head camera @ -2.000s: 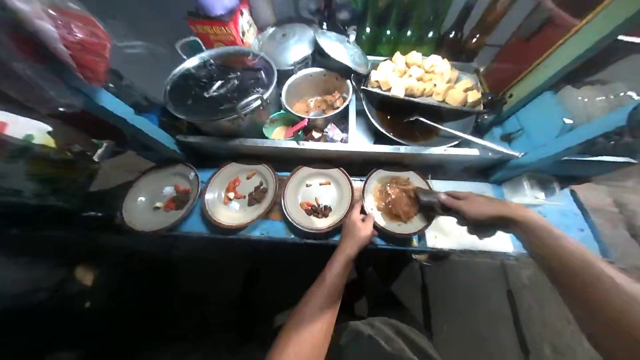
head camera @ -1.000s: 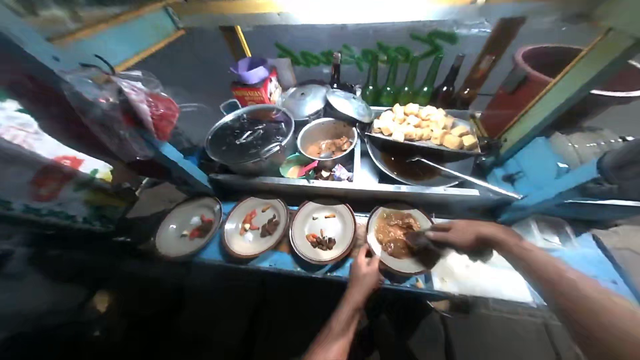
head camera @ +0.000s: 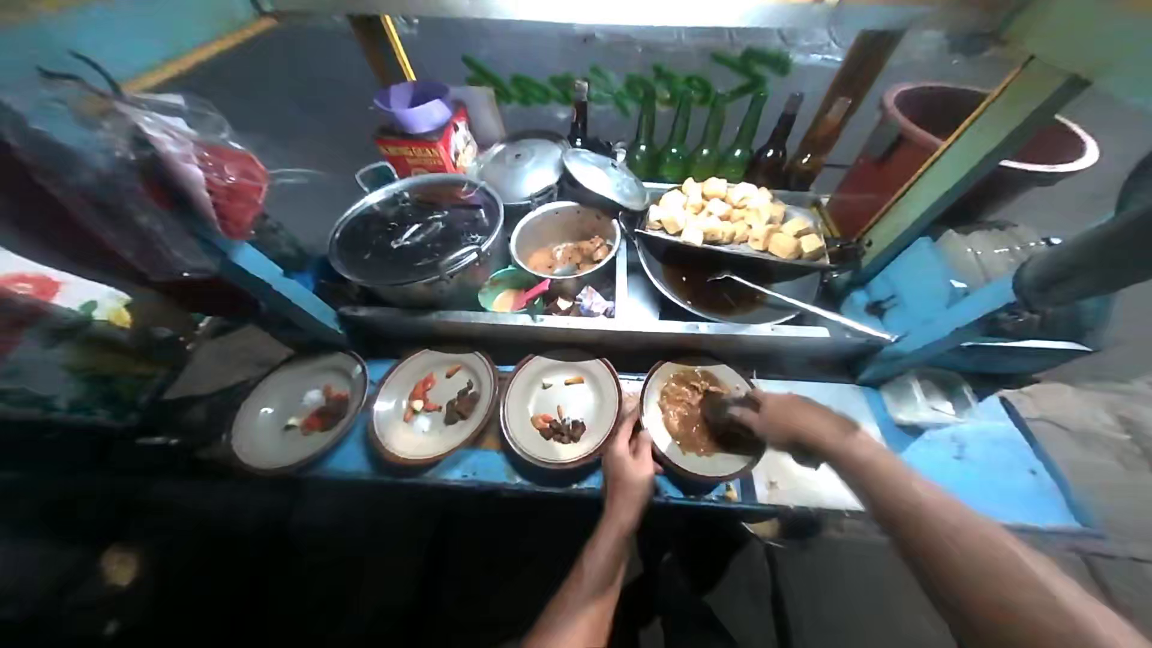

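My right hand (head camera: pixel 796 425) grips a dark stone pestle (head camera: pixel 731 421), its head down in brown sauce (head camera: pixel 688 409) on the rightmost plate (head camera: pixel 711 464). My left hand (head camera: pixel 630 463) rests at that plate's left rim, between it and the neighbouring plate; whether its fingers pinch the rim is hard to tell. That neighbouring plate (head camera: pixel 562 382) holds chillies and dark brown pieces. Farther left, another brown-rimmed plate (head camera: pixel 396 423) carries red chilli, white bits and dark pieces. The leftmost plate (head camera: pixel 261 423), tilted in view, has a similar small heap.
Behind a metal ledge (head camera: pixel 576 326) stand a large lidded pot (head camera: pixel 414 229), a pot of food in broth (head camera: pixel 564 220), a wok of dark liquid (head camera: pixel 720 292) with a ladle (head camera: pixel 810 310), and a tray of fried tofu (head camera: pixel 729 216). Blue posts (head camera: pixel 945 319) flank the cart.
The view has tilted up and shifted, showing more bottles and the red bucket. My right hand stays over the rightmost plate with the pestle, and my left hand stays at its rim.
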